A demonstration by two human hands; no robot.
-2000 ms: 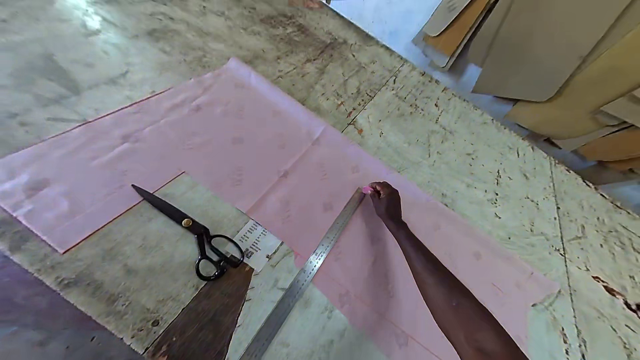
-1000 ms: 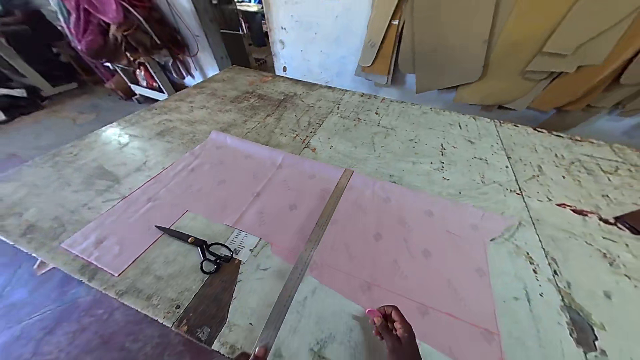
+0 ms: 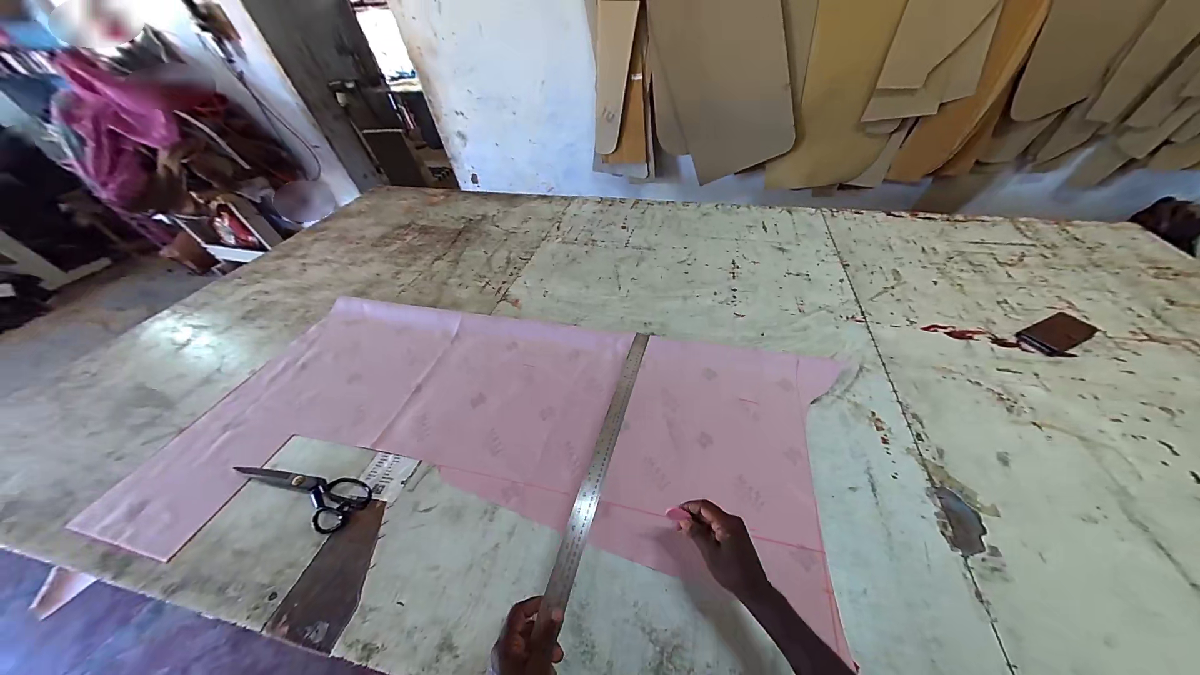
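Pink patterned fabric (image 3: pixel 525 394) lies on a worn worktable, with red lines drawn across its lower right part. A metal ruler (image 3: pixel 600 459) crosses the fabric, its near end gripped by my left hand (image 3: pixel 530 639). Between the thumb and fingers of my right hand (image 3: pixel 727 548) is a small pink piece of tailor's chalk (image 3: pixel 676 514), over the fabric to the right of the ruler. Black-handled fabric shears (image 3: pixel 319 491) lie left of the ruler, blades pointing left, beside a white paper with writing (image 3: pixel 389 473).
The worktable (image 3: pixel 656 253) has a scuffed surface with seams and a worn hole at the right. A dark brown wallet-like object (image 3: pixel 1057 334) lies at the right. Cardboard patterns (image 3: pixel 722 84) hang on the back wall. Piled cloth (image 3: pixel 122 122) is at the far left.
The ruler now lies more steeply across the fabric than two seconds ago. My right hand has moved from the ruler's far end to its right side. My left hand has come into view. The view has tilted up.
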